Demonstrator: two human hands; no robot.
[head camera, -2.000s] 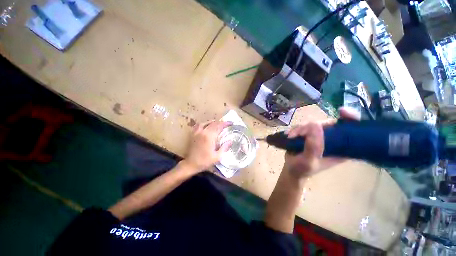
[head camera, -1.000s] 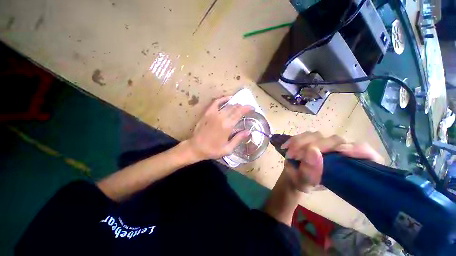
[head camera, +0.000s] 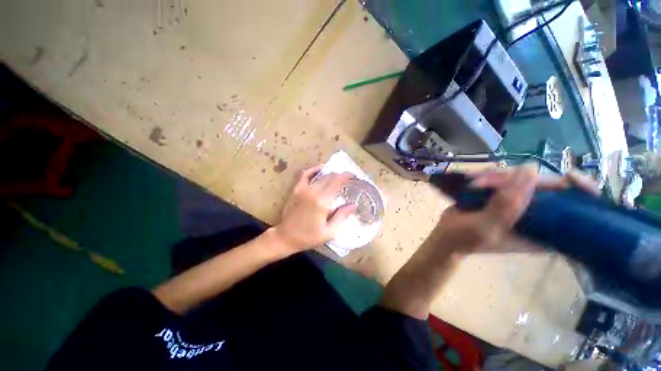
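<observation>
A round pale housing (head camera: 366, 217) with a shiny rim sits on a white jig plate (head camera: 338, 164) near the bench's front edge. My left hand (head camera: 312, 210) holds the housing from its left side, thumb and fingers over its rim. My right hand (head camera: 500, 206) is blurred and grips the dark-blue electric screwdriver (head camera: 587, 228) near its black nose. The nose points left towards the front of the screw feeder (head camera: 464, 109), clear of the housing. The driver tip is too blurred to tell whether it bears a screw.
A black cable (head camera: 464, 85) loops over the feeder. A green strip (head camera: 373, 80) lies left of the feeder on the tan bench (head camera: 203, 80). Behind is a green conveyor with round parts (head camera: 554, 98). Red stools (head camera: 47, 148) stand below the bench edge.
The screwdriver in my right hand has moved off the housing's right edge, away from me and right, to beside the feeder's front. My left hand has stayed on the housing. The view has shifted.
</observation>
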